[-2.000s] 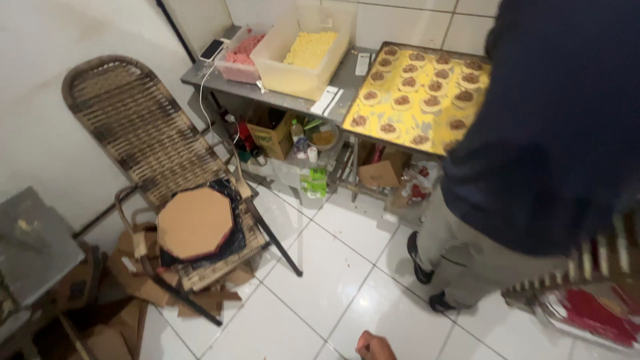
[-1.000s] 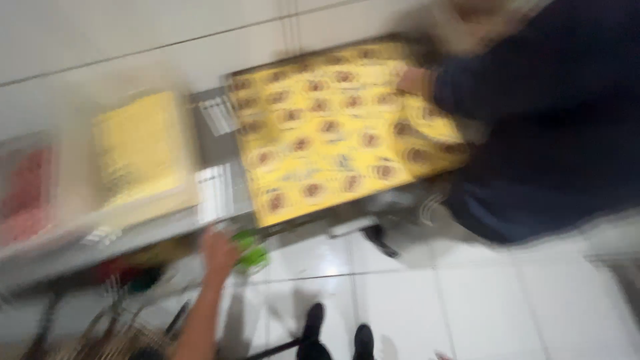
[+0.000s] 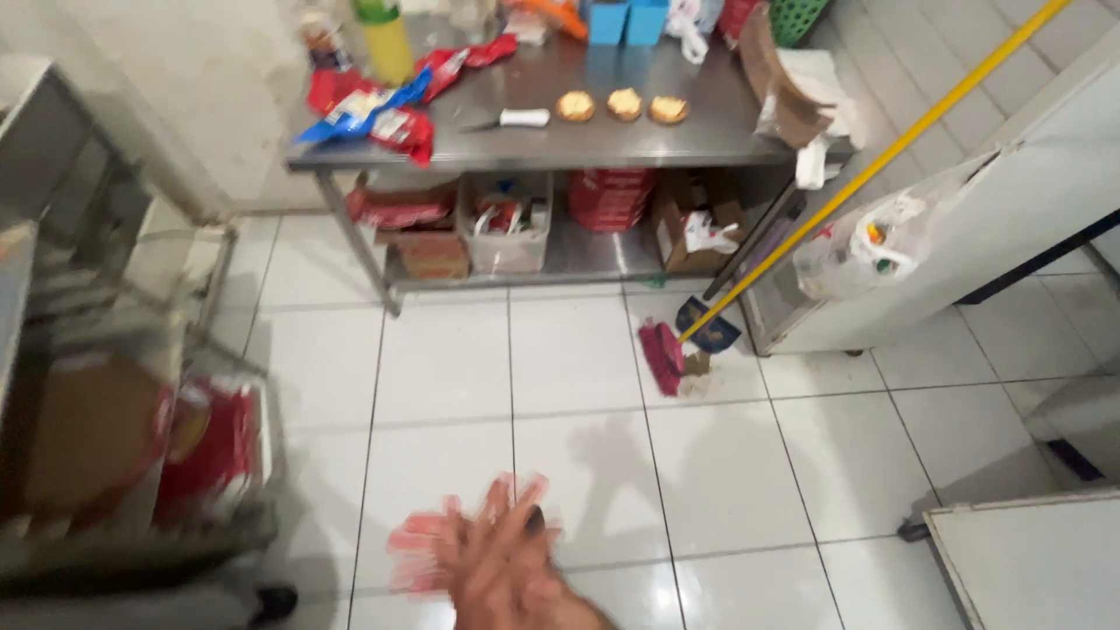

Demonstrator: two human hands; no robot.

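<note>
Both my hands are together low in the view, over the tiled floor, blurred by motion. My right hand (image 3: 525,542) lies across my left hand (image 3: 429,547), its fingers pointing up and apart. The left one is mostly hidden behind it, with blurred, spread fingertips showing at the left. No object shows in either. Beyond them, on a steel table (image 3: 700,149), lie a white-handled knife (image 3: 523,117) and three small round topped pastries or breads, the left one (image 3: 575,106), the middle one (image 3: 625,104) and the right one (image 3: 668,109).
Red and blue plastic packaging (image 3: 376,109) and a yellow-filled bottle (image 3: 385,44) stand at the table's left. Below are a plastic bin (image 3: 507,249) and a cardboard box (image 3: 674,236). A pink broom (image 3: 662,357) with a yellow handle leans at right. A metal rack (image 3: 131,525) is at left.
The view has swung from the tray of topped rounds and the other person to a steel table. My hands are now together; a second earlier one arm reached near the tray's table.
</note>
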